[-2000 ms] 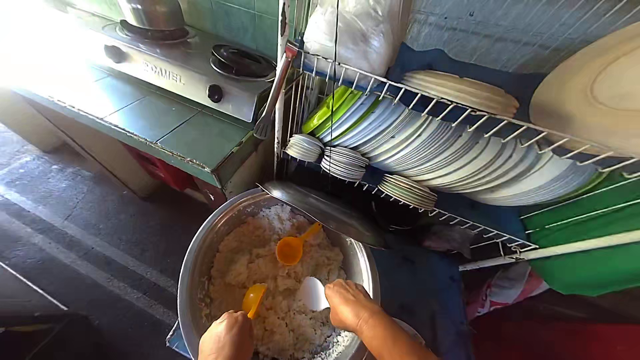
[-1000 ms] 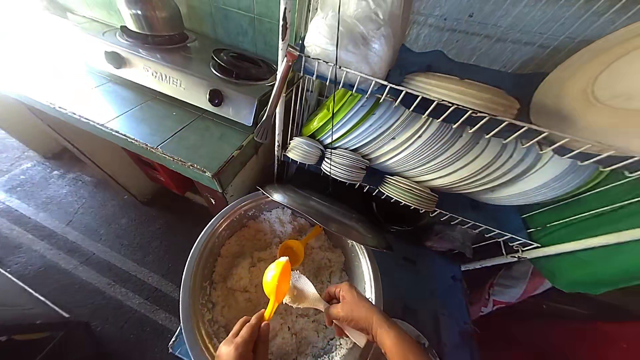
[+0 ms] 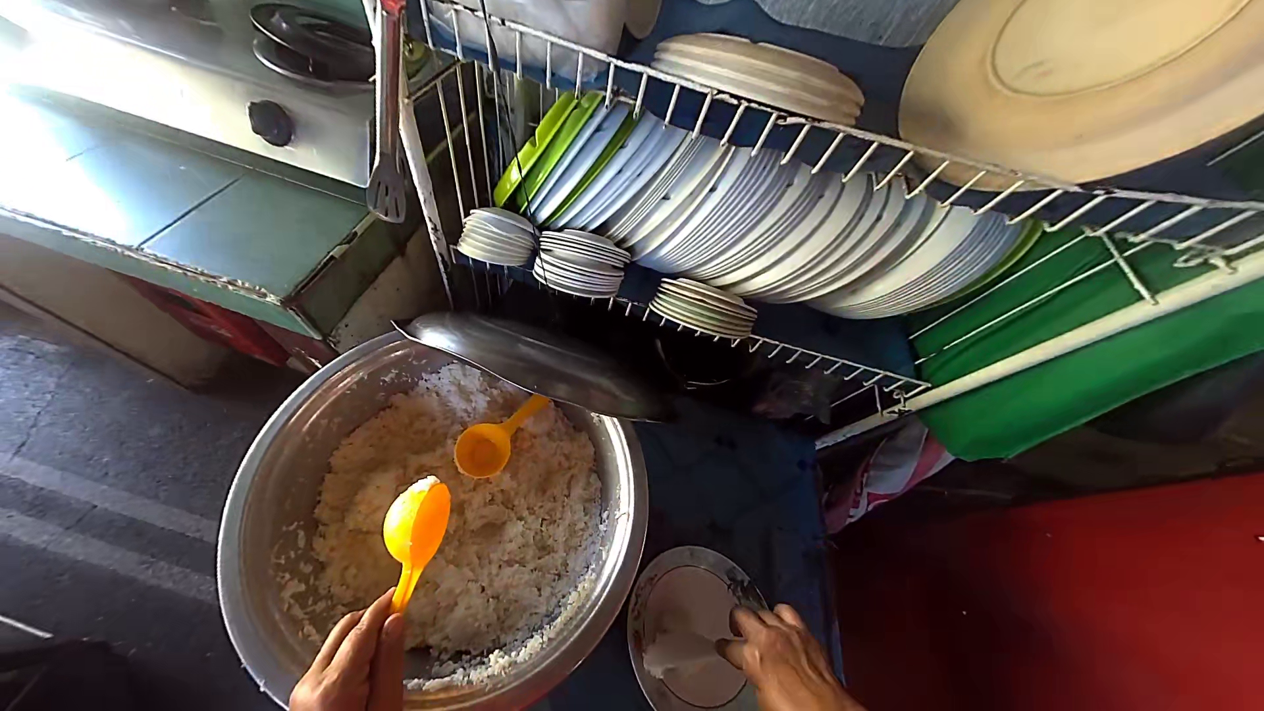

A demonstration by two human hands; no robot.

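Note:
A wide metal basin holds white rice. My left hand grips the handle of a yellow plastic scoop, raised over the rice at the basin's near left. A second yellow scoop rests on the rice, its handle toward the back right. To the right of the basin, my right hand is at a round metal plate or lid. A pale, blurred rice paddle lies over that plate, its handle end at my right fingers; how firmly they hold it is hard to see.
A metal lid leans over the basin's back rim. Behind it, a white wire rack holds many plates and stacked saucers. A slotted turner hangs at its left post. The tiled counter bears a gas stove.
My right hand has moved with the white paddle from over the basin to the plate at the right. My left hand has moved its scoop leftward. The view has shifted closer.

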